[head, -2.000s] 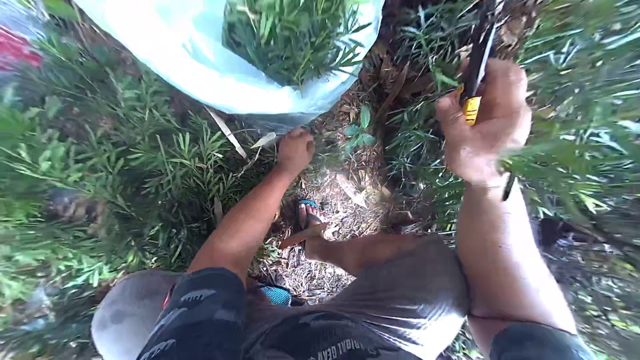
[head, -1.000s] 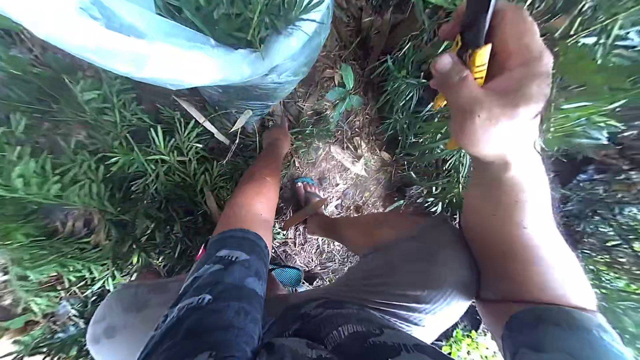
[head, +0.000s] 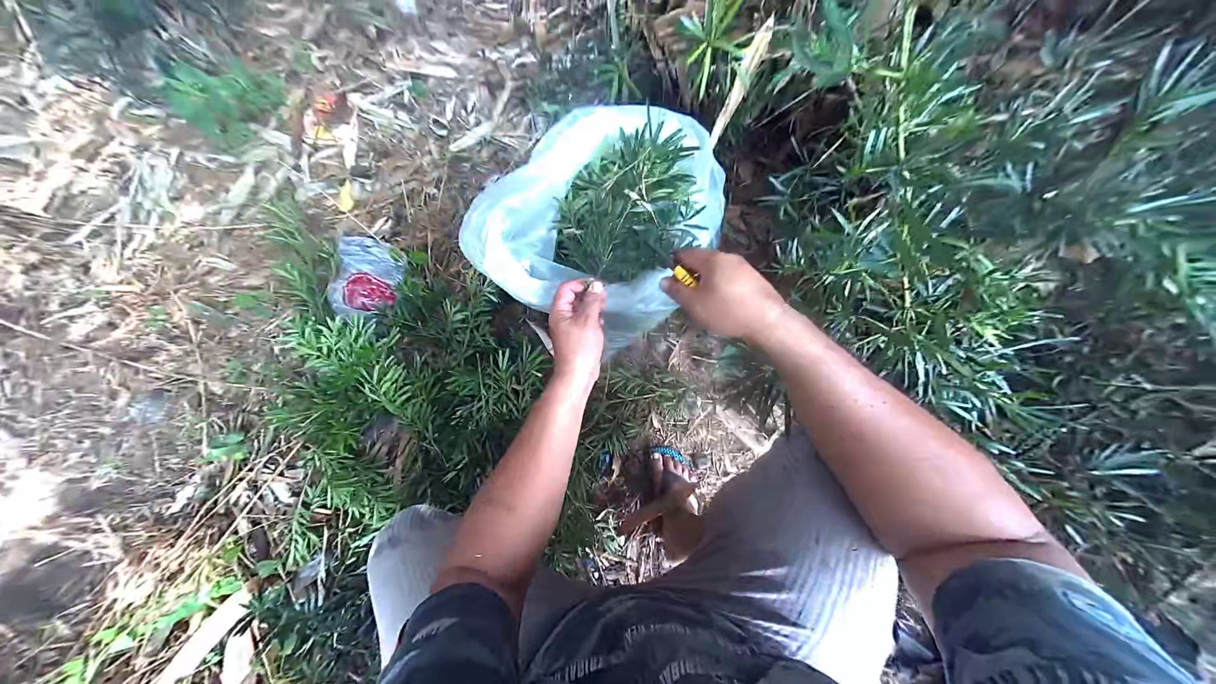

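A translucent plastic bag stands open in front of me, with cut leafy sprigs inside it. My left hand is at the bag's near rim, thumb and fingers pinched together on what looks like a sprig's stem. To its right, my right hand is closed around a tool with a yellow and black handle; its working end is hidden by the hand and the leaves, so its kind cannot be told. Both hands are close to the near side of the bag, a short gap apart.
Narrow-leaved shrubs grow on the right, and more low plants on the left. A clear plastic bag with something red lies left of the big bag. Dry leaf litter covers the ground at left. My sandalled foot is below.
My right hand has moved from the shrubs at the right to the bag's near rim. My left hand, lower beside the bag before, is now up at the rim. The view has shifted widely.
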